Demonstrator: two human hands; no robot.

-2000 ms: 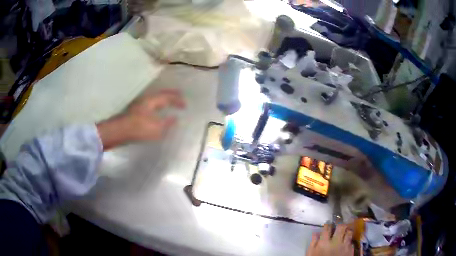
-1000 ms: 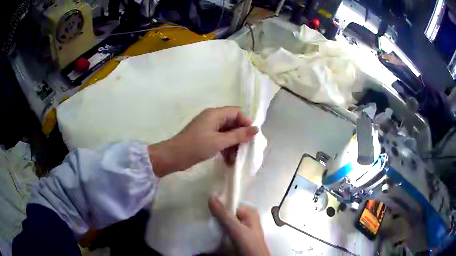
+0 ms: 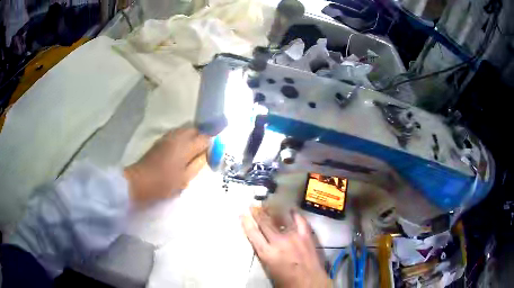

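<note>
A cream-white cloth piece (image 3: 197, 242) lies under the needle area and runs towards the front edge, washed out by the lamp. The presser foot and needle (image 3: 248, 173) are over its right side. My left hand (image 3: 166, 163) rests on the cloth left of the needle, fingers partly hidden behind the machine head; whether it grips the cloth is unclear. My right hand (image 3: 284, 244) lies with fingers spread at the cloth's right edge, in front of the presser foot. The white sewing machine (image 3: 360, 124) has a blue band.
Blue-handled scissors (image 3: 356, 264) lie right of my right hand, beside an orange-edged scrap box (image 3: 385, 261). A display with an orange screen (image 3: 326, 194) is on the machine bed. A large cream cloth (image 3: 67, 112) spreads at left; crumpled cloth (image 3: 197, 34) is heaped behind.
The view has swung right to the machine. Both hands have moved from the left cloth to the needle area. Cream cloth now covers the needle plate.
</note>
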